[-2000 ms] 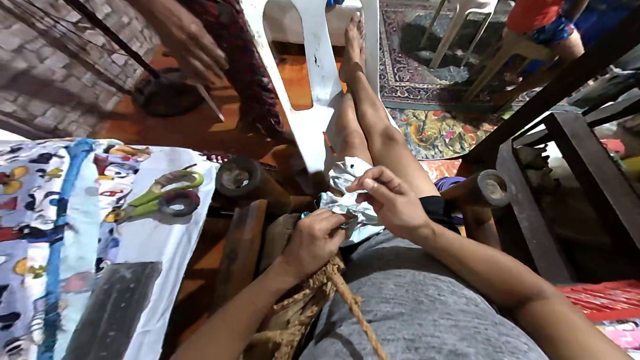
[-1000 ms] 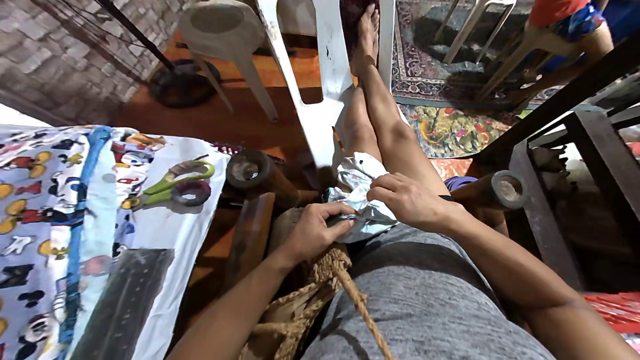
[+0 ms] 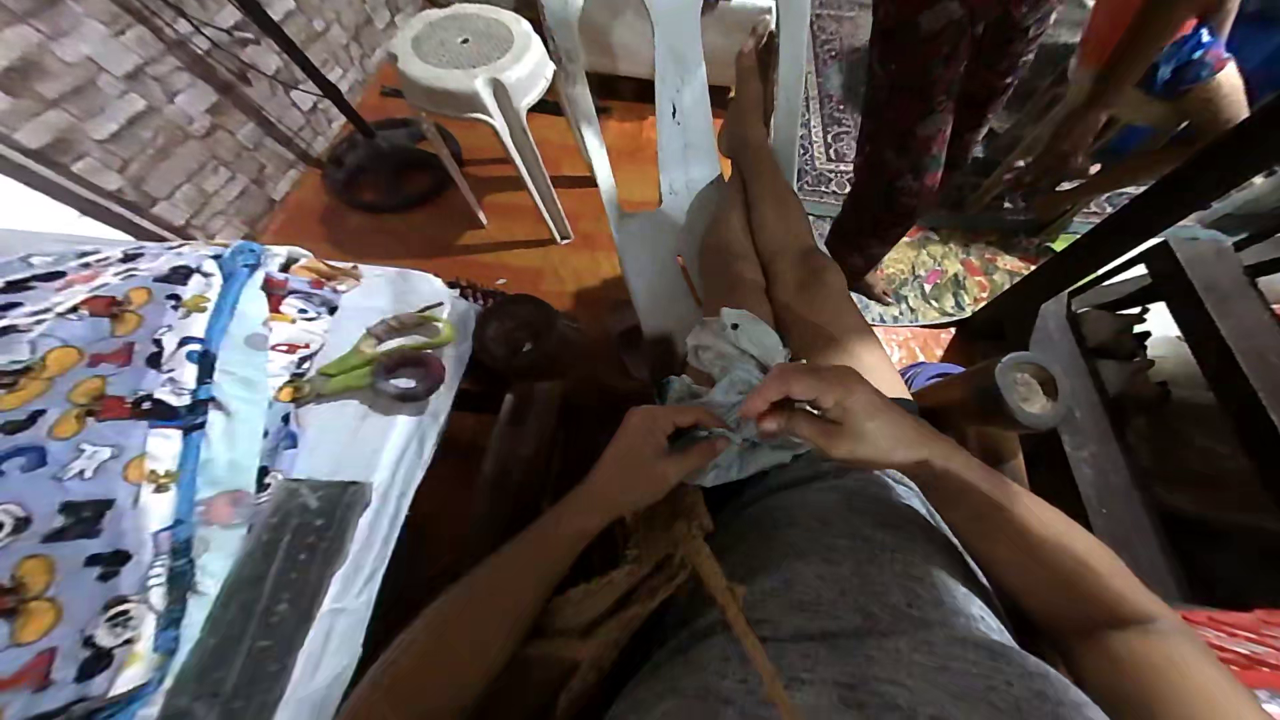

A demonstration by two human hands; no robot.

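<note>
A pale, light-blue and white cloth (image 3: 735, 345) lies bunched over my lap. My left hand (image 3: 665, 455) pinches its near left edge between thumb and fingers. On the right side of the cloth, my right hand (image 3: 825, 410) has its thumb and forefinger drawn together at the fabric; whatever small item may be between them is too small to tell. The two hands are a short way apart. To the left, green-handled scissors (image 3: 385, 365) rest on white cloth, beside a dark flat ruler-like bar (image 3: 275, 590) and printed cartoon fabric (image 3: 80, 450).
My legs rest on a white plastic chair (image 3: 685, 130). Beyond it stand a white stool (image 3: 470, 60) and a round dark stand base (image 3: 390, 165). Wooden chair arms flank me, the right one ending in a round post (image 3: 1030, 390). Two other people are at the upper right.
A person in dark patterned trousers now stands at the upper right; two seconds ago such clothing showed at the upper left. My hands stay at the cloth, with fingers shifted slightly.
</note>
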